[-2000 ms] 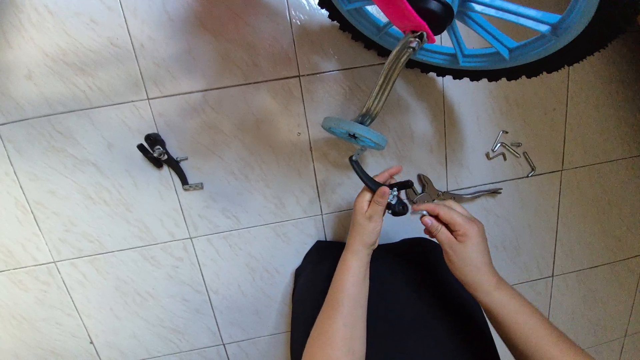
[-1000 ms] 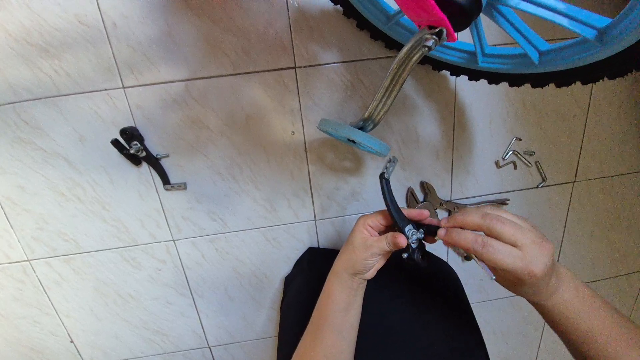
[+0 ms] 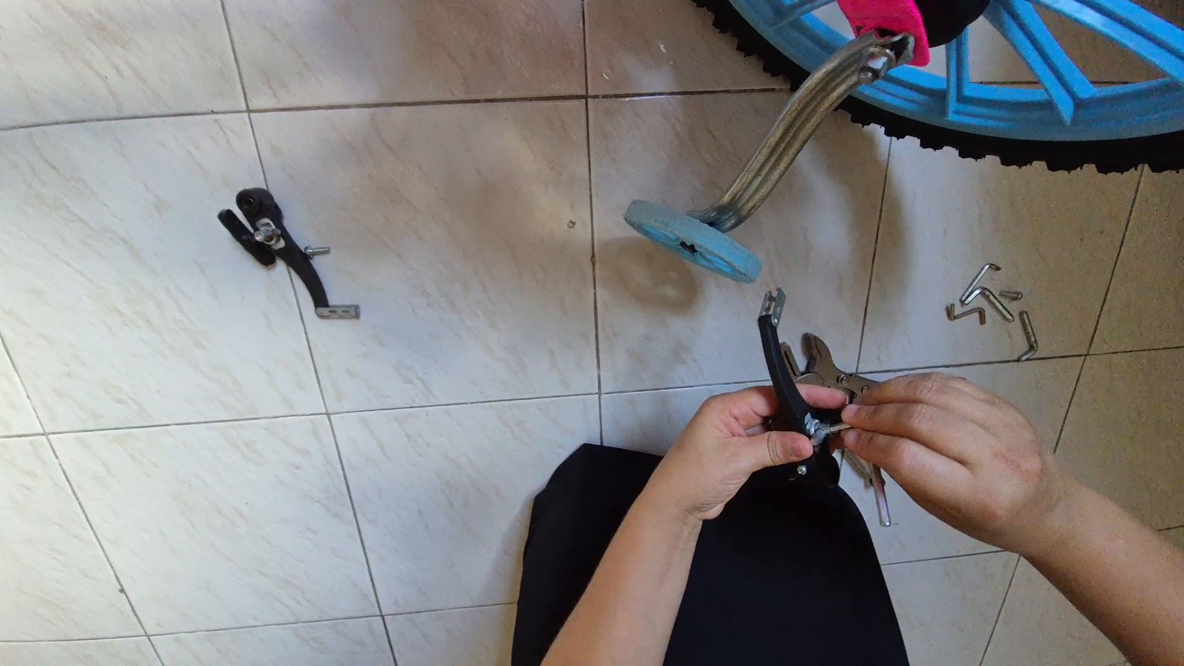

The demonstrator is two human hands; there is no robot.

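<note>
A black bicycle brake arm [image 3: 780,370] with a slotted metal tip is in my left hand [image 3: 731,449], its tip pointing up. My right hand [image 3: 943,449] pinches a small metal piece at the bolt and nut on the arm's lower part; its fingertips hide most of that piece. Behind the hands, locking pliers [image 3: 823,365] lie on the floor, partly covered by my right hand. A second black brake arm [image 3: 305,268] with a bolt through it rests on the tiles at the left.
At the upper right is a blue bicycle wheel [image 3: 999,111] with a black tyre. A bent metal bracket [image 3: 786,139] carries a blue training wheel [image 3: 694,240] just above the hands. Several bent metal rods [image 3: 1027,335] lie on the tiled floor at the right. Black cloth [image 3: 777,573] covers my lap.
My right hand has moved from the black part beside the brake arm to its bolt. The brake arm has turned in my left hand since two seconds ago, its slotted tip now further up.
</note>
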